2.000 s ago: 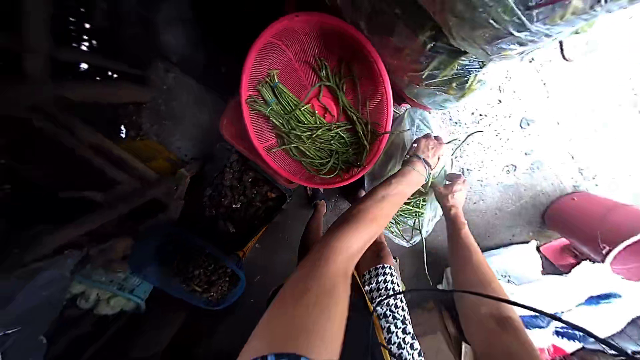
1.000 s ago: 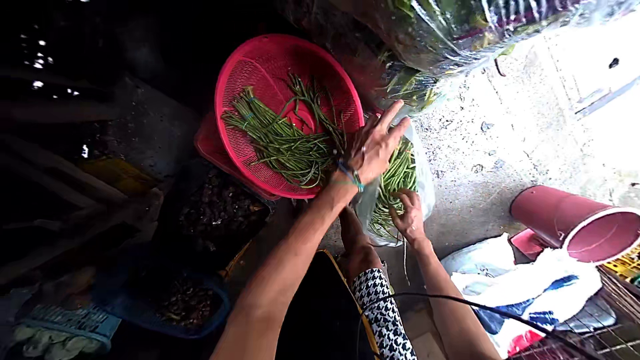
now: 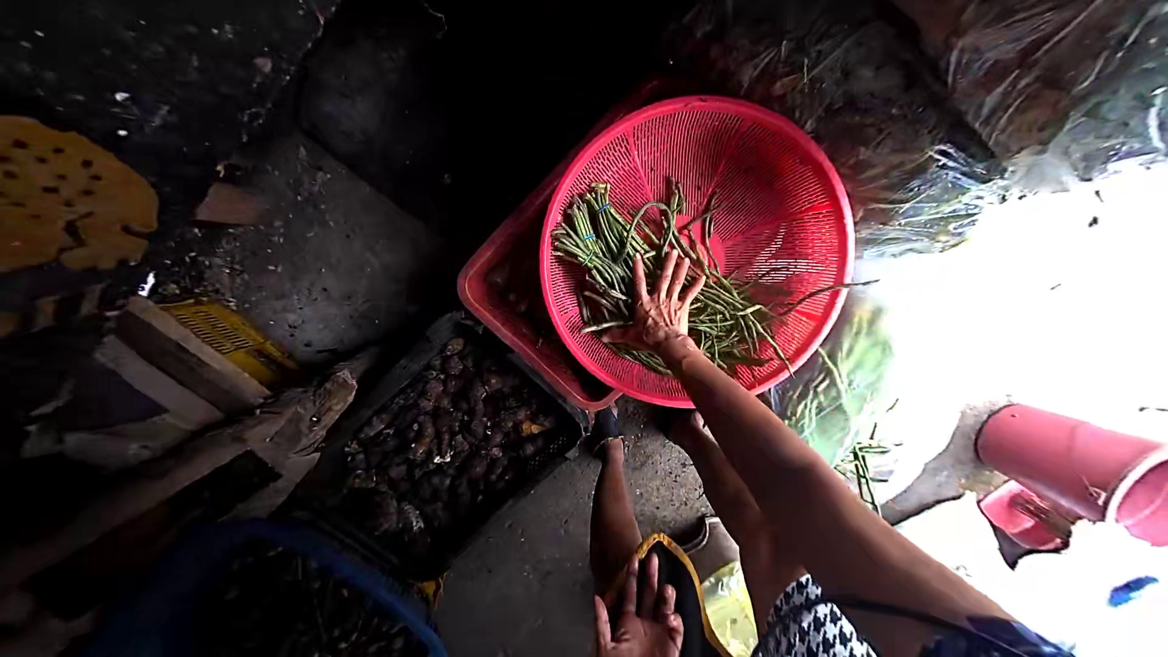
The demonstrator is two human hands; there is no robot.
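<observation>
Green long beans [image 3: 730,319] lie in a round red plastic basket [image 3: 844,228], some tied in bundles with blue bands at the left. My right hand [image 3: 659,310] rests palm down on the beans, its fingers spread. At the bottom edge, my left hand [image 3: 639,616] is palm up with its fingers apart, holding nothing, below the basket and near a black piece with a yellow border [image 3: 680,557]. A clear plastic bag [image 3: 844,383] with greenery showing lies to the basket's lower right, partly hidden by the rim and glare.
Under the basket sits a red rectangular tub [image 3: 493,297]. Left of my legs are a black crate of dark root-like produce [image 3: 456,429] and a blue-rimmed container [image 3: 319,557]. Wooden pieces [image 3: 196,365] lie further left. A pink bucket [image 3: 1068,456] lies on its side at right.
My right hand has moved from the plastic bag onto the beans in the basket. My left hand has drawn back from beside the basket to the bottom edge. The view has shifted greatly.
</observation>
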